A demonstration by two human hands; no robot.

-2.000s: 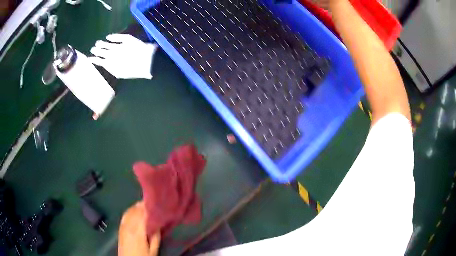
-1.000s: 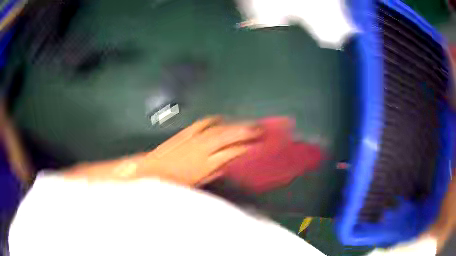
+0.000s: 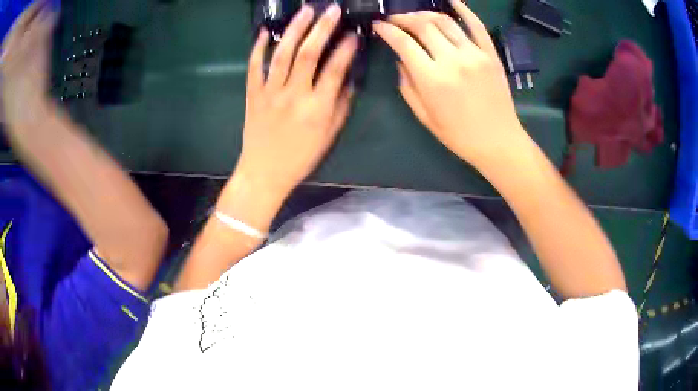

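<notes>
Black power adapters (image 3: pixel 363 8) lie at the top edge of the picture, partly cut off and partly covered by my fingers. My left hand (image 3: pixel 295 99) rests its spread fingertips on them from the left. My right hand (image 3: pixel 459 84) reaches them from the right, its fingers bent over them. Whether the fingers grip them or only touch them cannot be told. The dark red cloth (image 3: pixel 616 107) lies crumpled on the green bench at the right, touched by neither hand.
Two loose adapters (image 3: pixel 520 57) lie just right of my right hand. A row of adapters (image 3: pixel 116 65) stands at the left. A co-worker's arm (image 3: pixel 84 168) in a blue sleeve reaches in at the left. A blue bin (image 3: pixel 686 114) edges the right side.
The view has turned from the filled blue bin to the bench. My left hand has let go of the red cloth. Both hands are now at the adapters, and the co-worker has come into view.
</notes>
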